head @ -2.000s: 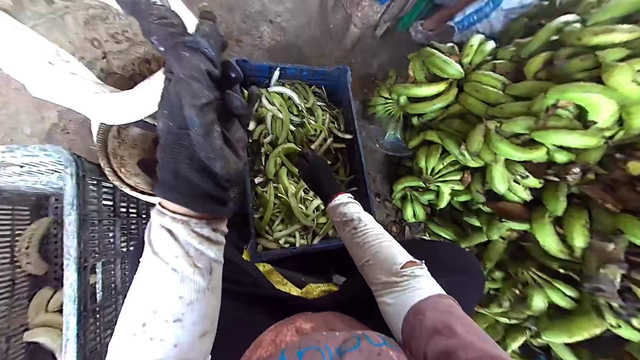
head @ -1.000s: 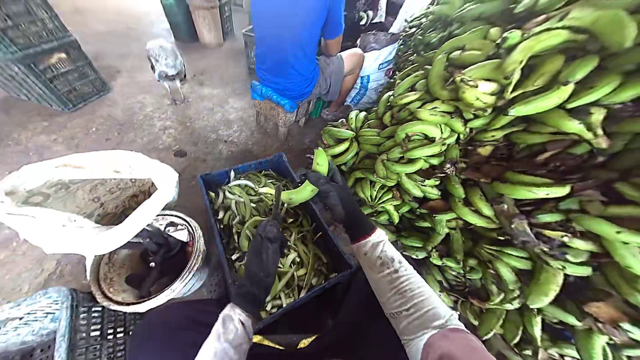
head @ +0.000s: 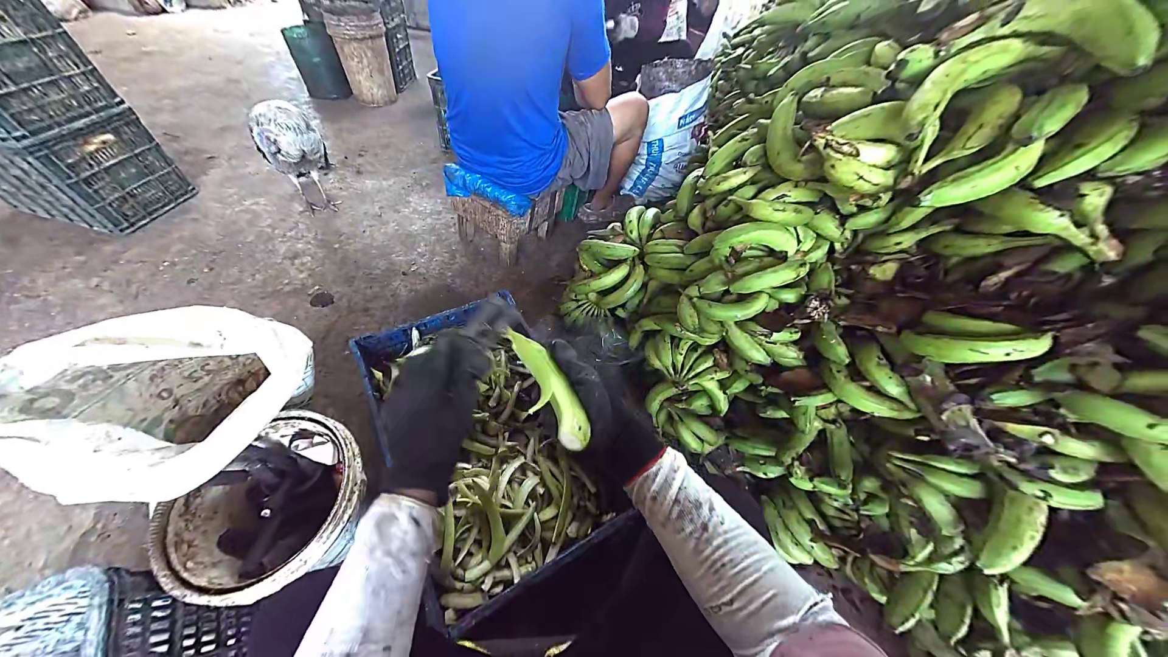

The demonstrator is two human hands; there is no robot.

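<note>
My right hand (head: pixel 598 401), in a black glove, grips a green plantain (head: pixel 558 394) along its right side. A strip of peel hangs loose from the fruit's left side. My left hand (head: pixel 447 392), also black-gloved, is at the fruit's upper end with its fingers curled; motion blur hides whether it holds a tool. Both hands are over a blue plastic crate (head: pixel 427 324) filled with green peel strips (head: pixel 511 520).
A large heap of green plantains (head: pixel 785 283) rises at the right. At the left are a white sack (head: pixel 265 338) and a round bucket (head: pixel 164 547) with dark cloth. Beyond, a person (head: pixel 502 91) sits on a stool (head: pixel 497 224) and a bird (head: pixel 290 141) stands near stacked crates (head: pixel 100 173).
Two seconds ago my right hand was down in the peels and no plantain was in it; now it holds one. A strip now hangs from the fruit. The view has tilted up.
</note>
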